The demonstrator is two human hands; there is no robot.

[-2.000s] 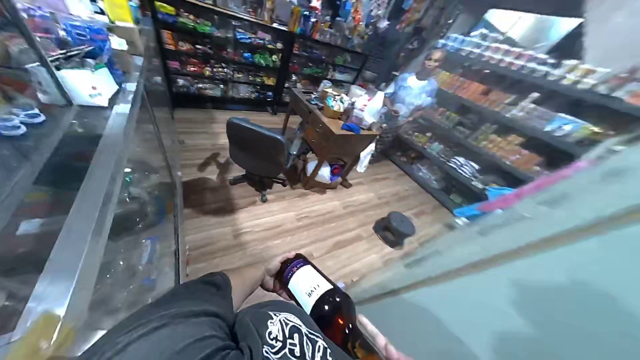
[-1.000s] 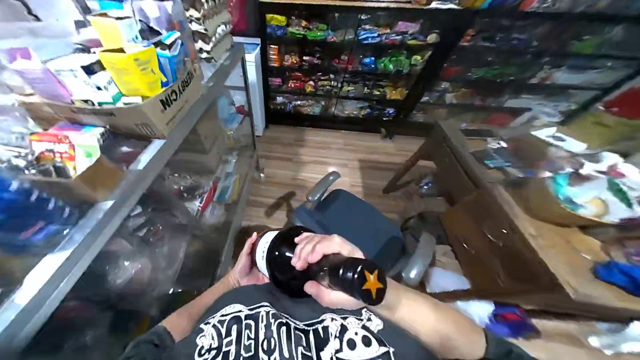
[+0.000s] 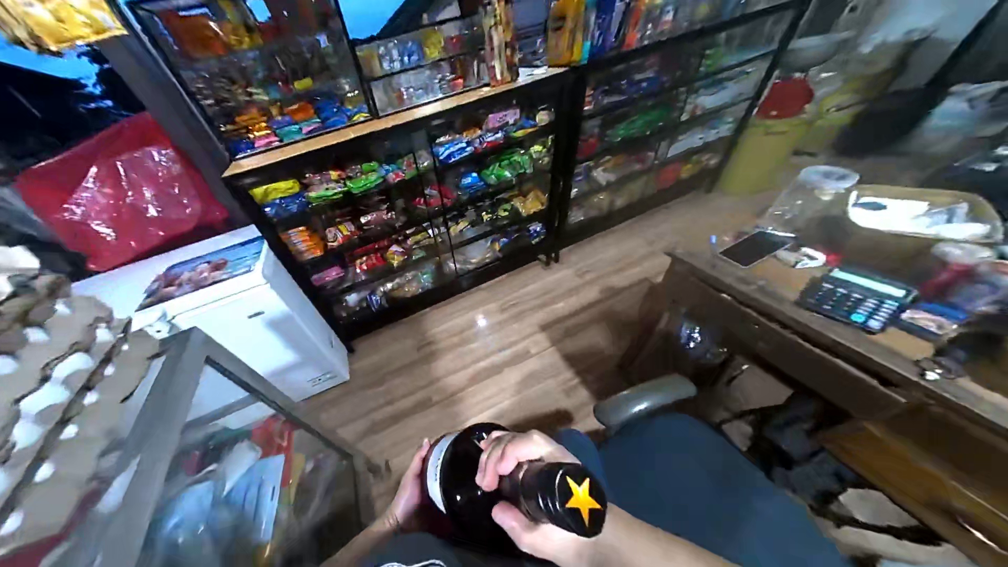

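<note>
A dark glass bottle (image 3: pixel 472 504) with a white label and a black cap bearing a yellow star lies tilted at the bottom centre, its neck pointing toward the lower right. My right hand (image 3: pixel 524 480) is wrapped around the neck and shoulder of the bottle. On the other side, my left hand (image 3: pixel 413 488) supports the bottle's body near the label; part of its palm is hidden. A blue office chair (image 3: pixel 701 488) with a grey armrest is just right of my hands.
At right stands a wooden desk (image 3: pixel 795 339) bearing a calculator (image 3: pixel 858 298) and a phone (image 3: pixel 756 247). Ahead are glass-fronted shelves of packets (image 3: pixel 441 197). To the left are a white chest freezer (image 3: pixel 260 323), egg trays (image 3: pixel 59 394) and a glass display case (image 3: pixel 181 394).
The view has swung toward the shelves and freezer. My right hand holds the bottle's neck, as one second ago; two seconds ago the bottle lay label-up across my lap.
</note>
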